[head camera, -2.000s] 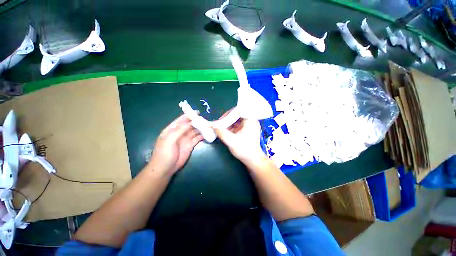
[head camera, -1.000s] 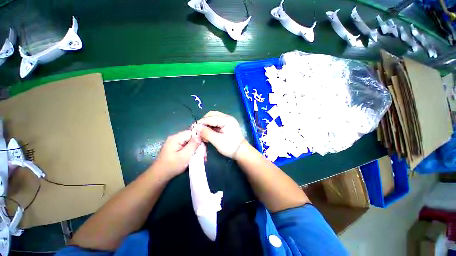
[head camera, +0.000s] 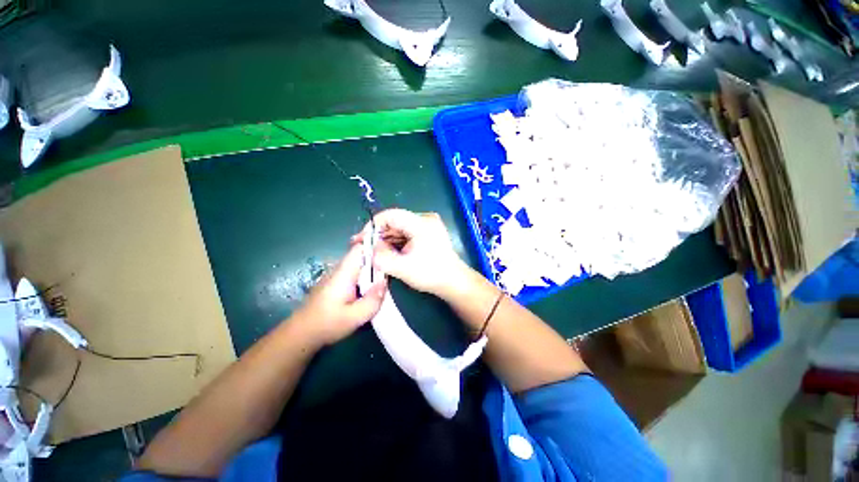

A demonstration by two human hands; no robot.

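A white curved housing (head camera: 408, 350) is held in front of me, its far end between my hands and its forked near end pointing down over my lap. My left hand (head camera: 341, 299) grips the housing's far end from the left. My right hand (head camera: 421, 252) is at the same end, its fingers pinched on it; what is between the fingertips is hidden. A thin dark wire (head camera: 325, 155) runs from that end up and left to the green edge. Small white hook-shaped clips (head camera: 365, 187) lie on the bench just beyond my hands.
A blue tray (head camera: 452, 138) with a bag of white parts (head camera: 612, 179) is at right, beside stacked cardboard dividers (head camera: 768, 179). Piled housings (head camera: 26, 320) lie on a cardboard sheet (head camera: 122, 282) at left. White housings (head camera: 71, 118) lie along the conveyor (head camera: 226, 56). A carton (head camera: 659, 339) and blue bin (head camera: 730, 353) are below right.
The housing's near end has swung from straight below my hands towards the right. The dark wire now stretches farther up and left. Housings on the conveyor appear farther left and up in view.
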